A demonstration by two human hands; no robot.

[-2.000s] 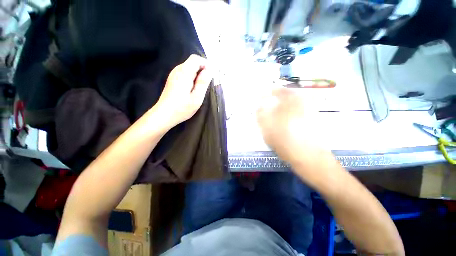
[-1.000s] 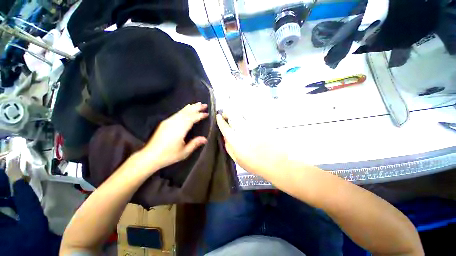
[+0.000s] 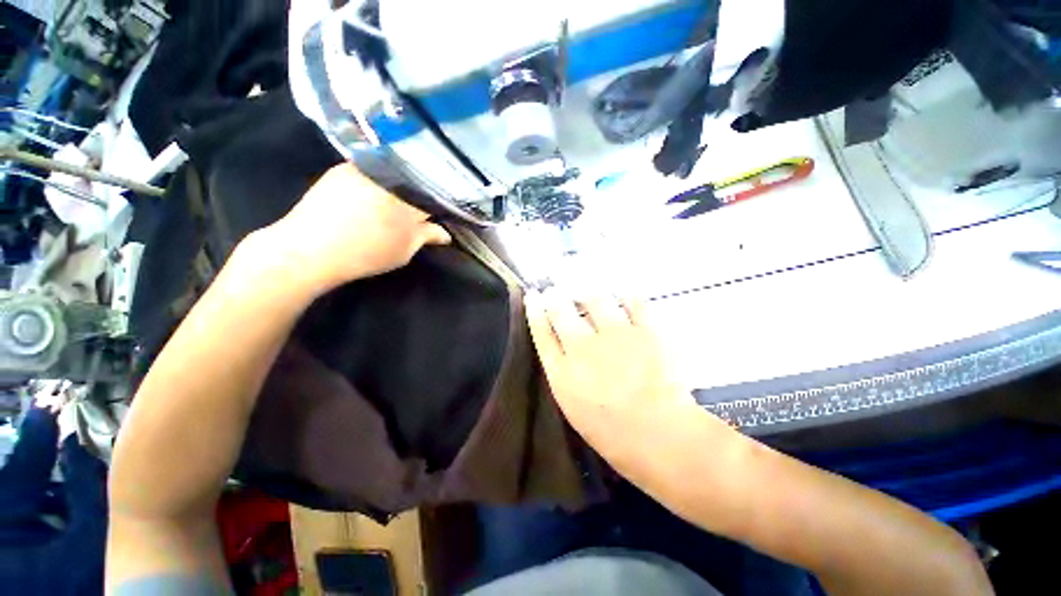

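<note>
The large black garment (image 3: 431,343) lies left of the needle area, with a brown panel (image 3: 506,448) hanging at its near right edge. A narrow strip, seemingly the zipper (image 3: 483,250), runs along the edge toward the needle area. My left hand (image 3: 355,227) grips the garment's edge behind the needle area, left of the machine head. My right hand (image 3: 599,349) lies with fingers spread on the edge and table just in front of the needle area. The sewing machine (image 3: 465,58) has a white head and blue stripe; glare hides the presser foot.
Snips (image 3: 745,187) lie on the white table right of the needle. A pale rounded plate (image 3: 878,204) is further right, with scissor tips (image 3: 1039,261) at the right edge. Black cloth (image 3: 867,58) hangs at the machine's right. A ruler tape (image 3: 873,378) runs along the front edge. A phone (image 3: 356,572) lies below.
My left hand has moved up and away from me along the garment edge and now grips it. My right hand has moved to in front of the needle. The view has shifted, showing more machine head.
</note>
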